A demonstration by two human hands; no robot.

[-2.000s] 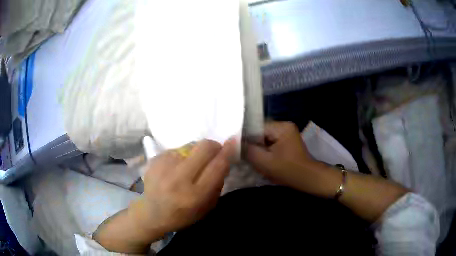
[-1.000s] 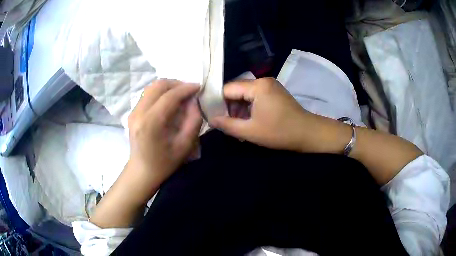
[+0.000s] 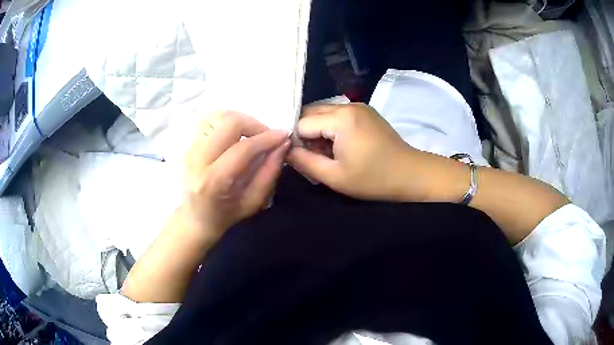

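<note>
A smooth white fabric panel hangs from the top of the view towards my lap, over a quilted off-white panel with diamond stitch lines at its left. My left hand pinches the lower right corner of the white panel between thumb and fingertips. My right hand pinches the same edge from the right, its fingertips almost touching those of my left hand. The narrow fabric edge runs straight up from my fingers. The exact layers between the fingertips are hidden.
The ruled table edge and a blue strip are at the upper left. Loose cream and white pieces lie below it. A white piece lies right of centre, and more cut pieces are at the right. My dark apron fills the lower middle.
The view has tilted down towards my lap and the white panel has come with my hands. Since one second ago, the narrow border has turned edge-on and my fingertips have closed together at the corner.
</note>
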